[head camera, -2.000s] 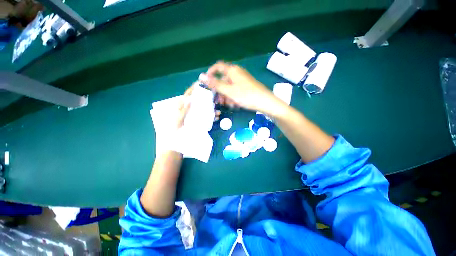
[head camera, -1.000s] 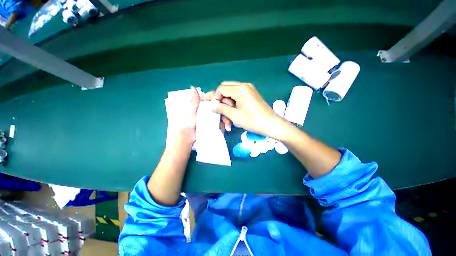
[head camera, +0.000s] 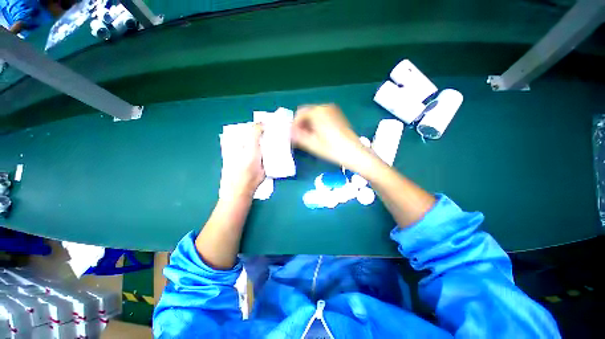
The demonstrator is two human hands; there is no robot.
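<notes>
My left hand [head camera: 247,165] holds a white wrapped piece [head camera: 278,145] upright on the green bench. White sheets [head camera: 233,142] lie under and left of this hand. My right hand [head camera: 325,132] is just right of the wrapped piece, its fingers bent and blurred; whether it touches or grips anything cannot be told. Blue and white round discs [head camera: 335,191] lie in a loose pile below my right hand. A white cylinder [head camera: 387,140] lies beside my right forearm. More white cylindrical units [head camera: 441,114] lie together further back at the right.
Grey metal uprights [head camera: 73,76] stand at the back left and back right [head camera: 554,46]. A clear plastic bag [head camera: 599,169] is at the right end. Stacked white packs [head camera: 50,308] sit at lower left. A person's blue sleeve [head camera: 20,12] shows at the top left.
The sheet around the piece in my left hand no longer hangs long and flared; it now looks shorter and compact. My right hand has moved slightly right, off its top edge.
</notes>
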